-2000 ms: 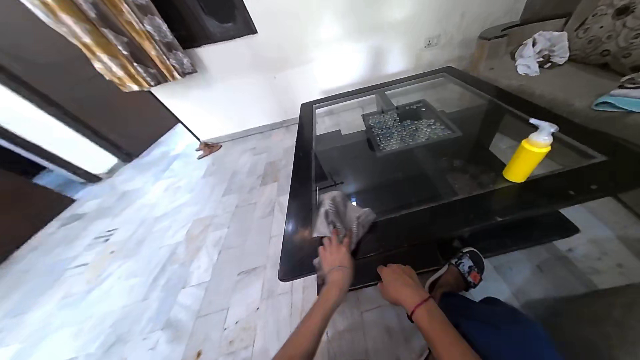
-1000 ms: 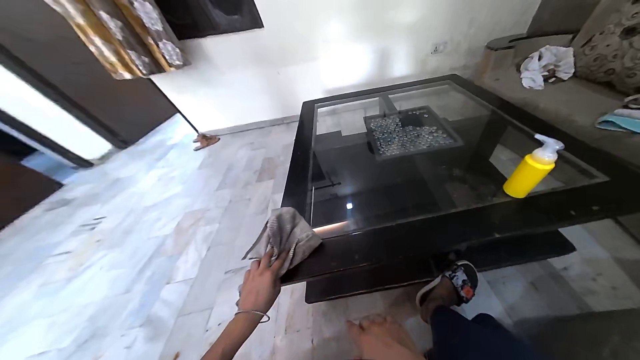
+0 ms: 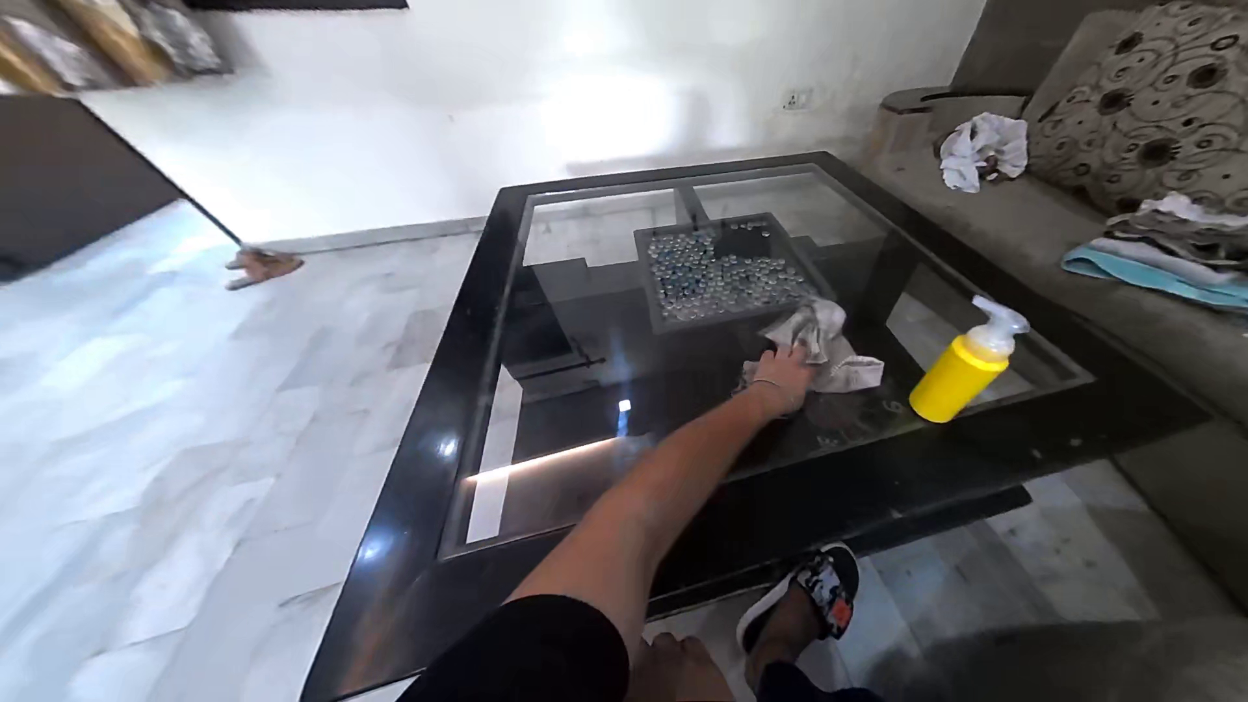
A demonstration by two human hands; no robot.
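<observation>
My left hand (image 3: 783, 378), with a thin bangle at the wrist, grips a crumpled grey-white cloth (image 3: 837, 353) against the glass top of a black-framed coffee table (image 3: 585, 390). Right of the cloth, a yellow pump bottle (image 3: 955, 382) with a white head stands upright near the table's front right. My right hand (image 3: 678, 671) is low at the bottom edge of the view, near the table's front side. Only its knuckles and back show, so whether it holds anything cannot be told.
Beneath the glass lies a square tray of glass pebbles (image 3: 721, 278). A sofa (image 3: 1043, 244) on the right holds a white cloth (image 3: 983, 151) and folded fabrics (image 3: 1160, 268). A slippered foot (image 3: 814, 595) is by the table's front. A stick with a brown cloth end (image 3: 261, 265) leans at the left wall.
My left hand and the cloth have moved from the table's front left corner to the right across the glass, towards the yellow bottle. The view has come nearer to the table.
</observation>
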